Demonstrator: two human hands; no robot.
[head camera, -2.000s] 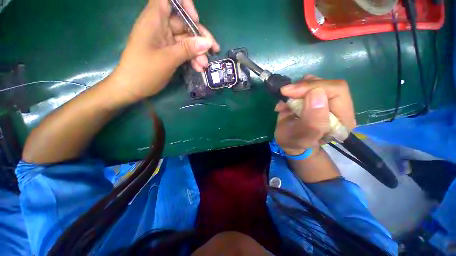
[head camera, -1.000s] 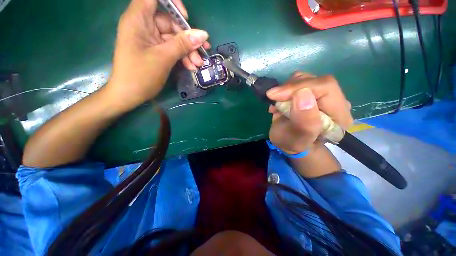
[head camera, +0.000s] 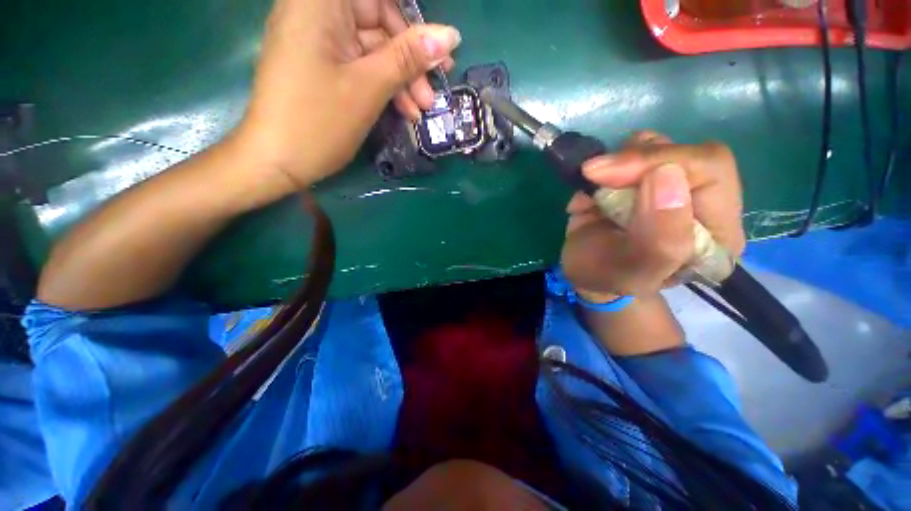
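A rounded-square watch housing (head camera: 449, 122) with a shiny rim and pale parts inside sits in a black soldering fixture (head camera: 398, 152) on the green mat. My left hand (head camera: 345, 85) holds slim silver tweezers (head camera: 437, 75), which point down at the housing's upper left part; their tips are hard to make out. My right hand (head camera: 654, 215) holds the soldering iron (head camera: 574, 152) by its cream grip. Its metal end reaches the upper right edge of the housing and fixture; whether the tip touches cannot be told.
A red plastic tray (head camera: 699, 38) stands at the upper right, with black cords (head camera: 825, 130) running down beside it. A thin solder wire (head camera: 90, 140) crosses the mat at the left. Dark equipment (head camera: 18, 140) is at the left edge. Long hair hangs below the mat's near edge.
The view has shifted a little. The iron's metal end, over the housing's upper right a second ago, now lies at its outer edge. Both hands still hold their tools.
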